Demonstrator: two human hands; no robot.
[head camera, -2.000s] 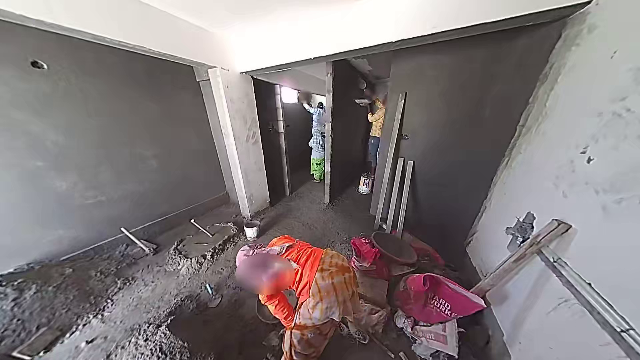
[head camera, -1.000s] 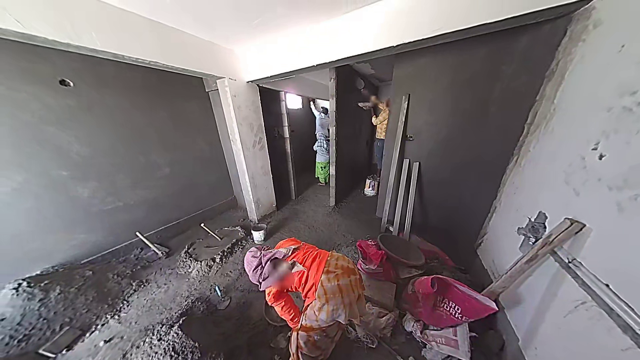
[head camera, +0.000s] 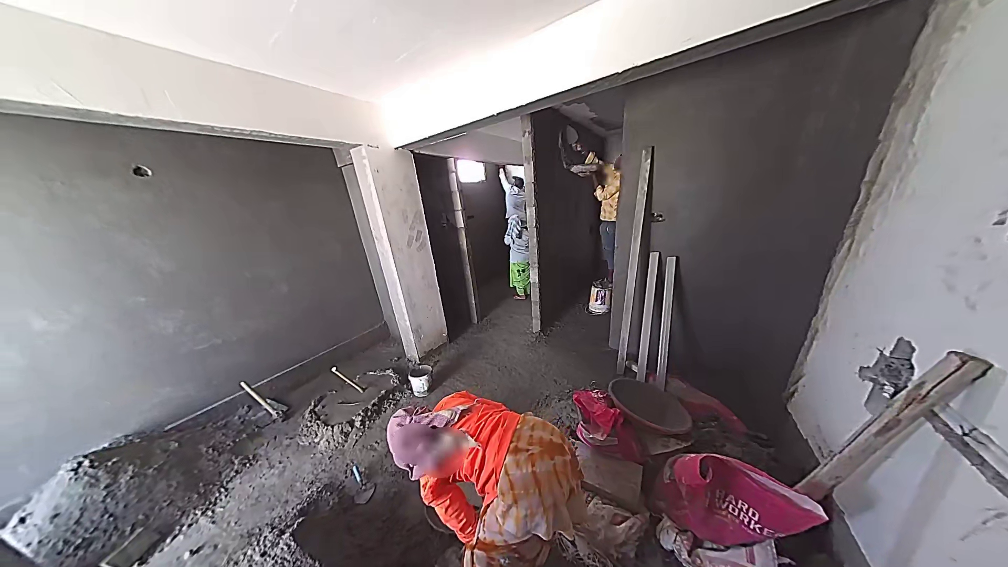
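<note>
Neither of my hands shows in the head view. Below me a co-worker in an orange top (head camera: 492, 441) bends low over the floor, the hands mostly hidden by the body. Just left of this person, a trowel (head camera: 362, 486) with a light blue handle lies on the mortar-covered floor. A white bucket (head camera: 420, 381) stands behind the person. To the right a wide, shallow pan (head camera: 650, 405) rests beside a pink sack (head camera: 605, 425). Another pink sack (head camera: 732, 500), bearing writing, lies nearer. Two wooden-handled tools, one at the wall (head camera: 260, 399) and one in wet mortar (head camera: 347, 379), lie to the left.
Mortar heaps (head camera: 87, 488) spread along the left wall. Long straight boards (head camera: 636, 260) lean on the dark wall. A timber prop (head camera: 894, 425) slants at the right. Farther back are a person in green (head camera: 519, 236), one in a yellow top (head camera: 608, 197) and a paint bucket (head camera: 599, 298).
The bending co-worker's head has turned or shifted slightly, with the body still stooped in about the same spot. The view has shifted a little.
</note>
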